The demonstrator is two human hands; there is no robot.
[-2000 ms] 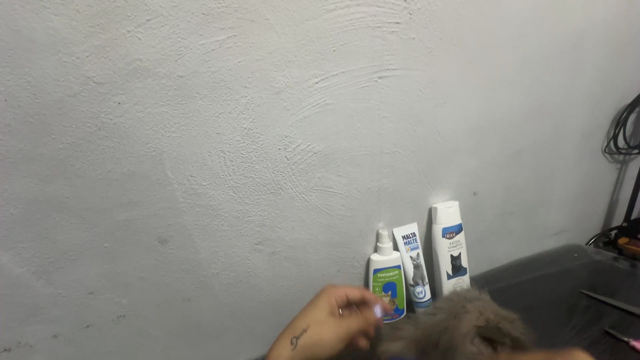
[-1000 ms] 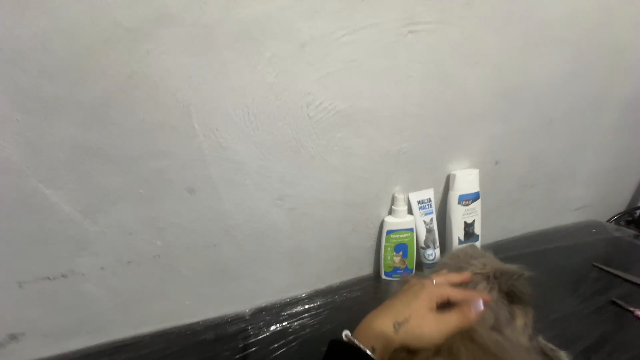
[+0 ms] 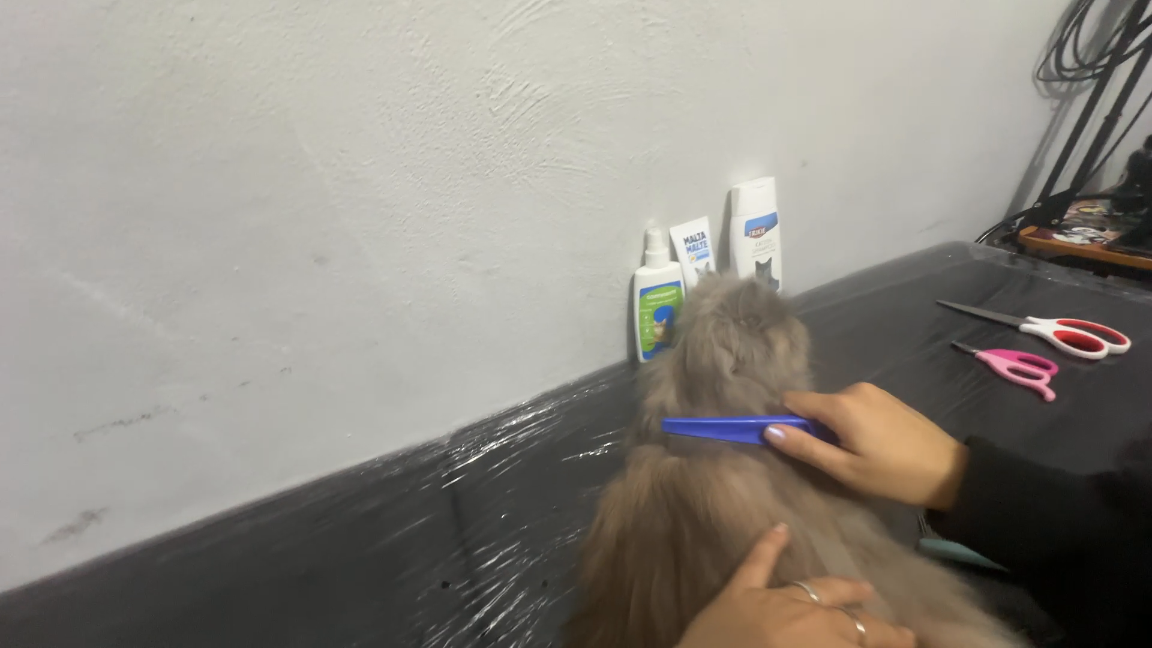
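A long-haired grey-brown cat [image 3: 711,522] is on the black plastic-covered table, its back toward me and its head near the wall. My right hand [image 3: 868,445] grips a blue plastic comb [image 3: 729,429], which lies across the fur at the cat's neck. Lower down, my left hand [image 3: 792,607], with rings on its fingers, rests spread on the cat's back and holds nothing that I can see. The comb's teeth are hidden.
Against the wall stand a spray bottle [image 3: 658,310], a white tube [image 3: 694,247] and a Trixie shampoo bottle [image 3: 756,236]. To the right lie red-and-white scissors [image 3: 1071,335] and small pink scissors [image 3: 1017,367]. A teal object [image 3: 963,553] shows below my right sleeve.
The view has shifted, showing more of the cat and table. My right hand and the blue comb are now visible at the cat's neck. One hand was near the cat's head before.
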